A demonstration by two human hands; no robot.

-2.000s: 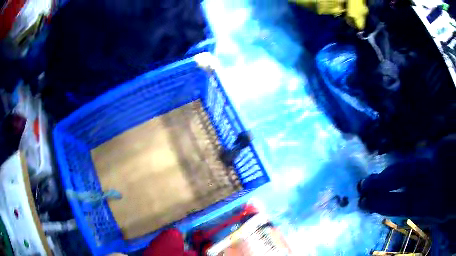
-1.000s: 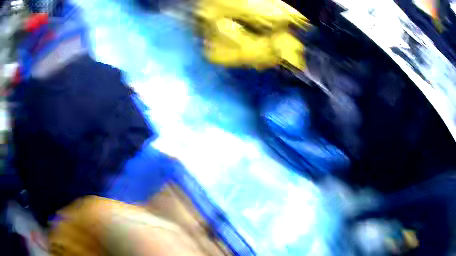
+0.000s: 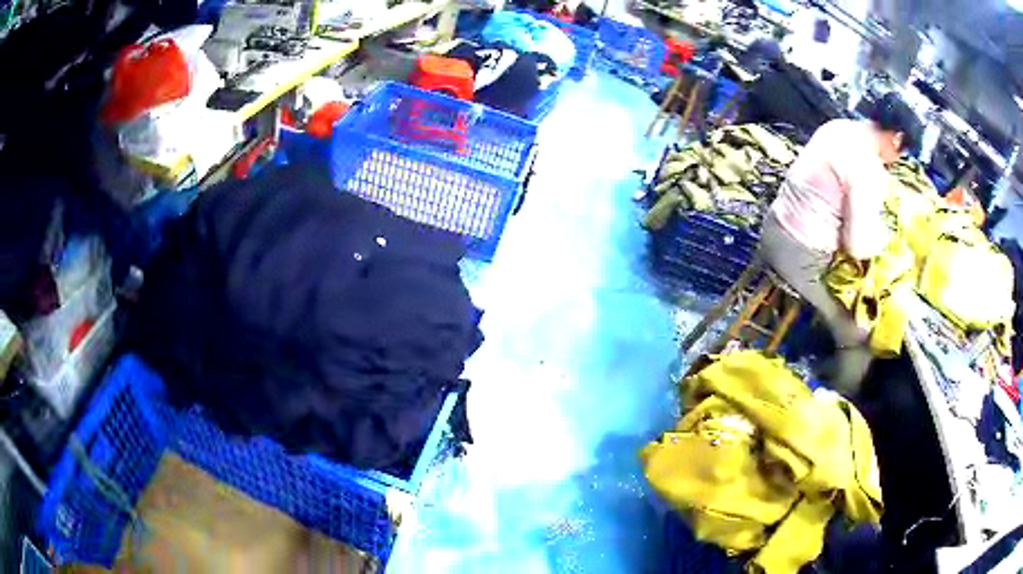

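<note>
A large heap of dark navy garments (image 3: pixel 320 303) fills the left centre, above the far end of the near blue crate. Two small pale spots show on it. The near blue crate (image 3: pixel 269 477) stands at the bottom left, with a tan cardboard liner (image 3: pixel 202 521) bare in its near part. Whether the heap rests in this crate or in one behind it is hidden. Neither of my hands is in the picture.
A blue aisle floor (image 3: pixel 550 336) runs away ahead. A blue lattice crate (image 3: pixel 432 163) stands beyond the heap. On the right are mustard-yellow garments (image 3: pixel 763 448), a crate of olive garments (image 3: pixel 718 168) and a person (image 3: pixel 825 191) on a wooden stool (image 3: pixel 757 308) by a table.
The view has swung up and along the aisle, bringing the seated person and far crates into sight. The blurred skin-coloured shape at the bottom one second ago is gone.
</note>
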